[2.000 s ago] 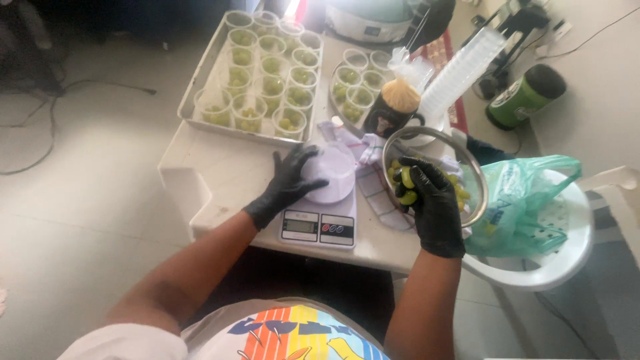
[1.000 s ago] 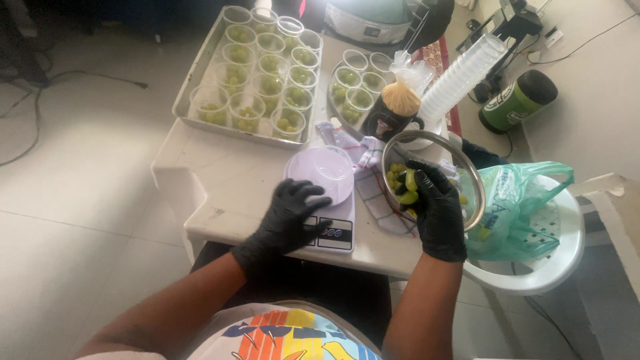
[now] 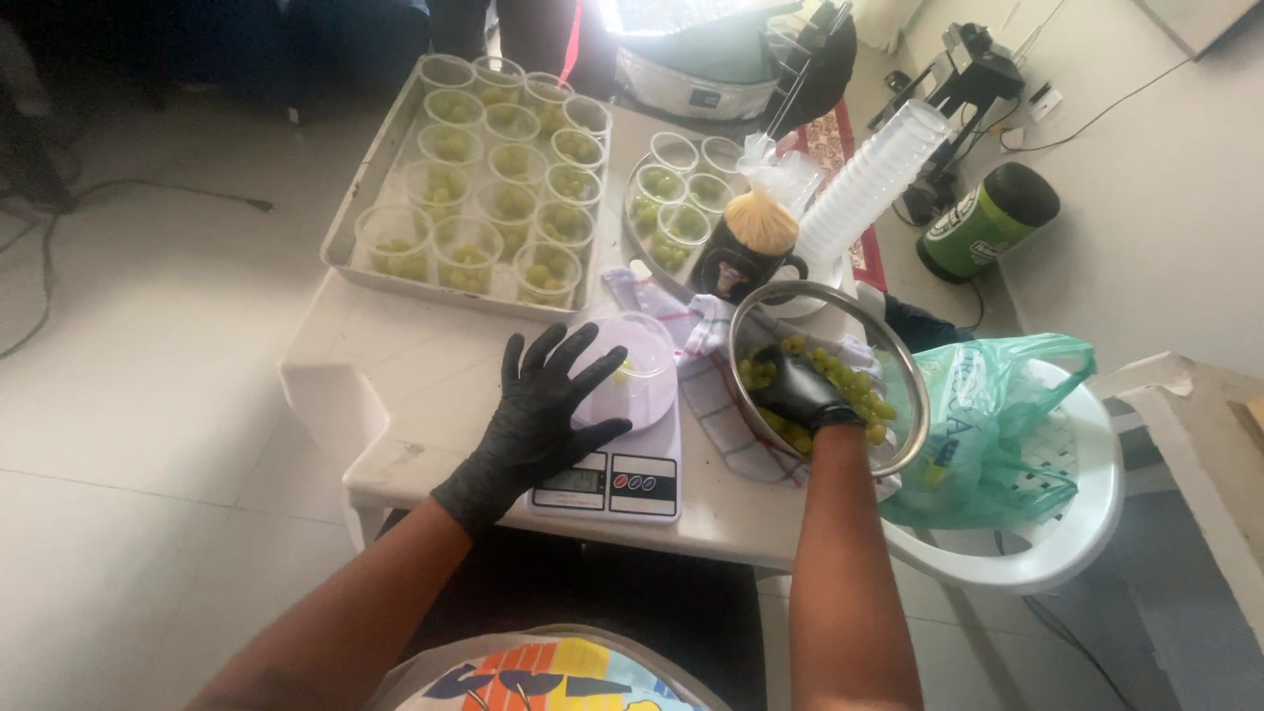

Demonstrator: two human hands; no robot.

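Observation:
A white digital kitchen scale [image 3: 646, 456] lies at the table's front edge, with a clear plastic cup [image 3: 642, 348] on its round platform. Something green shows inside the cup. My left hand [image 3: 541, 420], in a black glove, spreads its fingers over the platform's left side, beside the cup, holding nothing. My right hand [image 3: 805, 387], also black-gloved, reaches into a metal-rimmed bowl [image 3: 915, 380] of green grapes [image 3: 851, 378]; its fingertips are hidden among them, so its grasp cannot be told. The bowl rests on a checked cloth [image 3: 713, 410].
A metal tray [image 3: 341, 232] of grape cups stands back left, a round tray [image 3: 632, 222] with more cups behind the scale. A dark mug [image 3: 726, 265], stacked clear cups [image 3: 869, 183] and a green bag [image 3: 973, 444] on a white plastic chair [image 3: 1096, 504] are right.
My right hand, which held grapes over the bowl, has gone down among the grapes. My left hand has drawn back from the cup, then moved up over the platform's left side with fingers spread.

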